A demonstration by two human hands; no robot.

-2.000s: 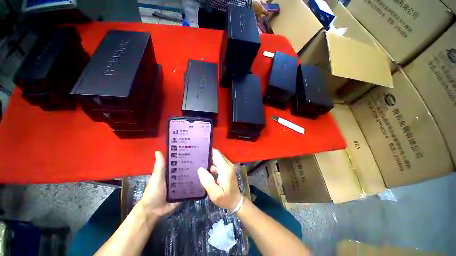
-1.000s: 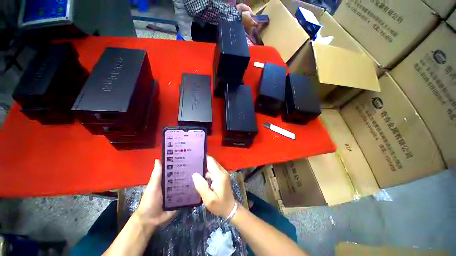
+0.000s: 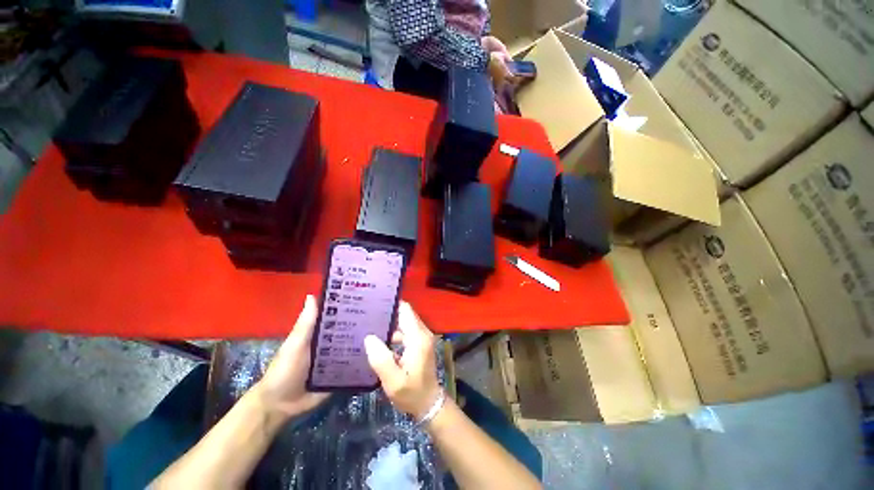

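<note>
A smartphone (image 3: pixel 355 316) with a lit pinkish screen showing a list is upright in front of me, over the near edge of the red table. My left hand (image 3: pixel 295 368) holds it from the left side and below. My right hand (image 3: pixel 410 364) is at its lower right, with the thumb over the screen and the fingers along the right edge. A thin white band is on my right wrist. The fingers behind the phone are hidden.
Black boxes (image 3: pixel 251 153) stand in stacks on the red table (image 3: pixel 144 278), smaller ones (image 3: pixel 465 230) at right. A white strip (image 3: pixel 537 274) lies near them. Open carton (image 3: pixel 661 177) and printed cartons (image 3: pixel 724 301) stand at right. A person's hands (image 3: pixel 500 63) hold a dark item. Crumpled white paper (image 3: pixel 393 467) lies on wrapped goods.
The view has shifted and tilted, so the table and boxes sit differently in the picture. The phone is now tilted slightly to the right. Both hands keep their hold on it.
</note>
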